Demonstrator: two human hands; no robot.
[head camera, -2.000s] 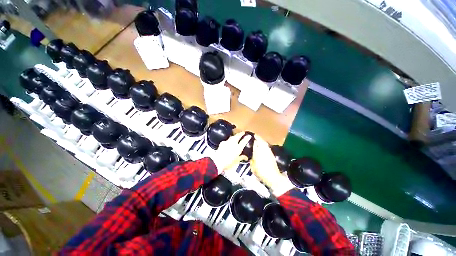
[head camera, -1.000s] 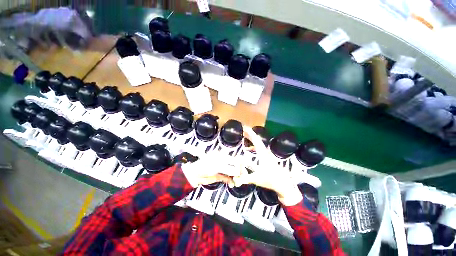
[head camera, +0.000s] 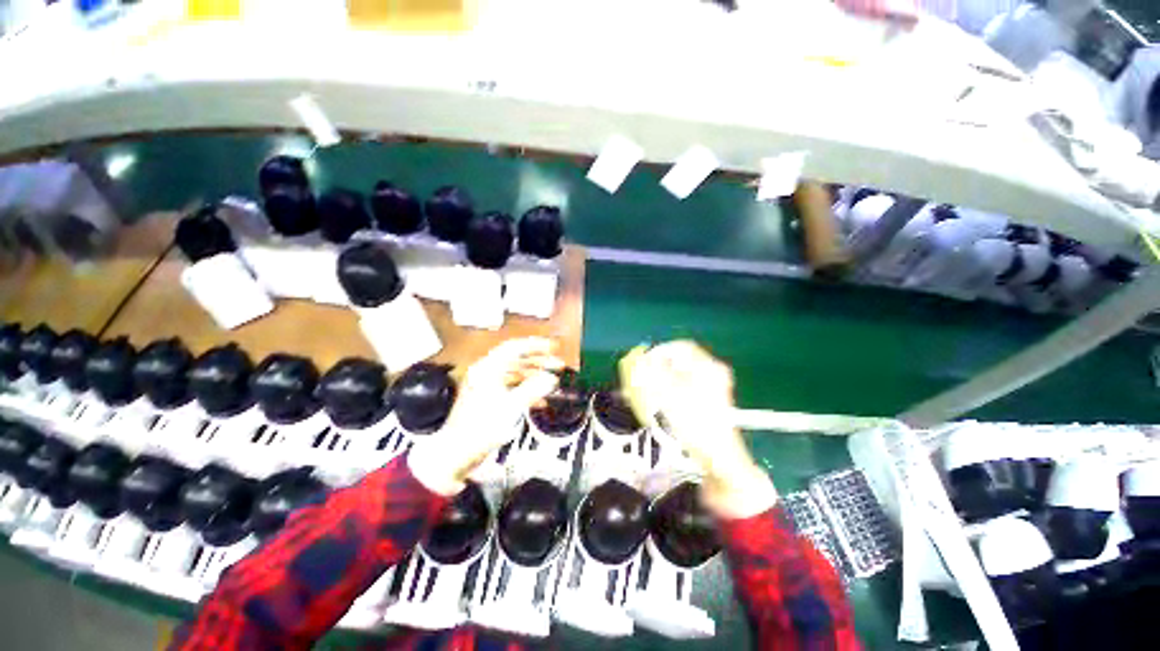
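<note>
Black ball heads on white slotted bodies stand in two close rows. My left hand is beside a back-row ball, its fingers a little apart, with nothing visible in them. My right hand is over the right end of the back row, by another ball. Its fingers are curled, and whether they hold a small piece cannot be told. Front-row balls stand nearer me, below both hands. Two gridded sheets lie on the green mat at the right.
More black-headed white units stand on brown board at the back left. A pale shelf with paper slips crosses above. White and black parts are heaped at the right, by a white strap-like piece. More parts lie behind.
The view has turned right and shows more shelf. My hands, close together over the front row a second ago, are now apart at the back row's right end.
</note>
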